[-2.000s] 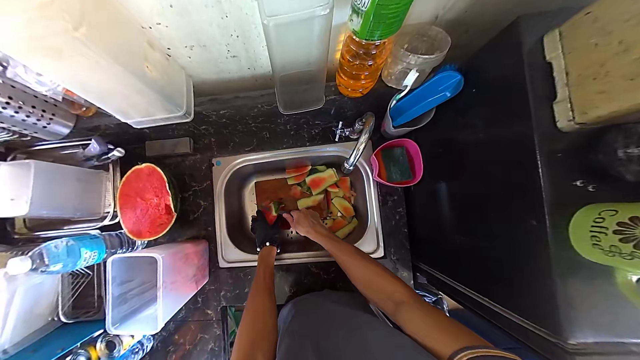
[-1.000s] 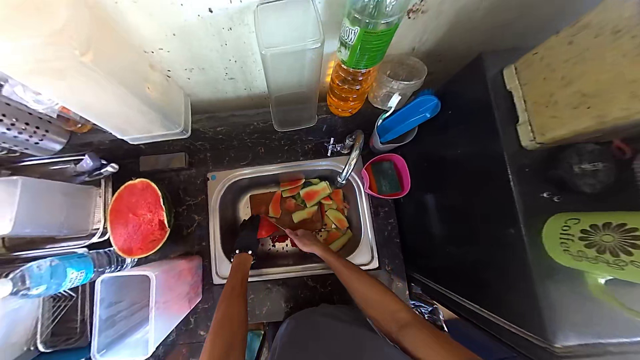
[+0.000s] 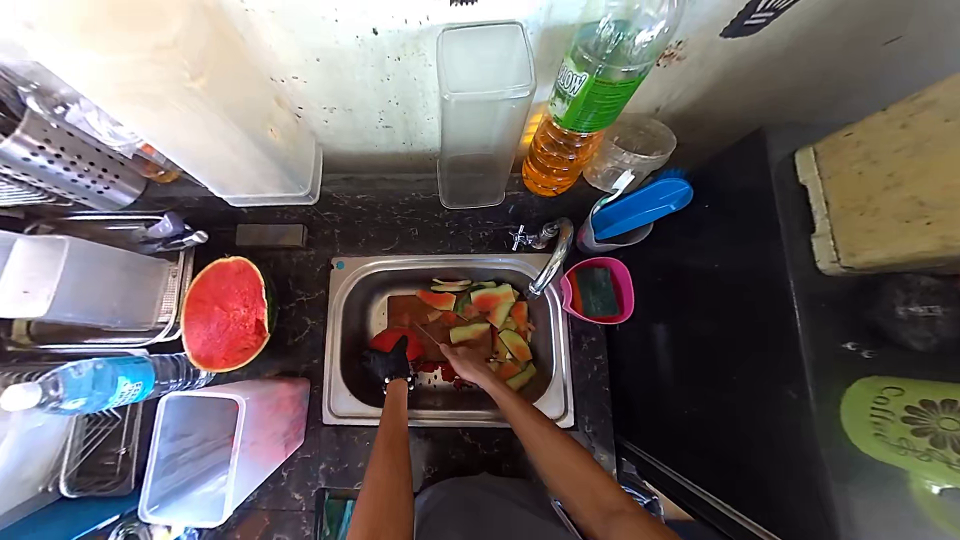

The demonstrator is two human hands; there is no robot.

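Observation:
A steel sink (image 3: 336, 337) holds a brown cutting board (image 3: 409, 309) strewn with watermelon rinds (image 3: 491, 298). My left hand (image 3: 388, 362), in a black glove, rests on a red piece of watermelon (image 3: 396, 340) at the board's left side. In my bare right hand (image 3: 463, 361) is the handle of a knife (image 3: 429, 334), its thin blade pointing up and left toward that piece. Red scraps and dark seeds lie on the sink bottom below the board. On the counter left of the sink stands a cut watermelon half (image 3: 226, 315), red flesh showing.
A chrome faucet (image 3: 555, 259) arches over the sink's right corner, beside a pink sponge holder (image 3: 628, 292). Behind are a clear plastic container (image 3: 486, 120) and a bottle of orange liquid (image 3: 559, 154). At left lie a water bottle (image 3: 112, 384) and a red-stained plastic container (image 3: 238, 442).
The knife has come away from the watermelon piece, and its blade now shows over the board. The red piece under my gloved hand looks broader than a second ago.

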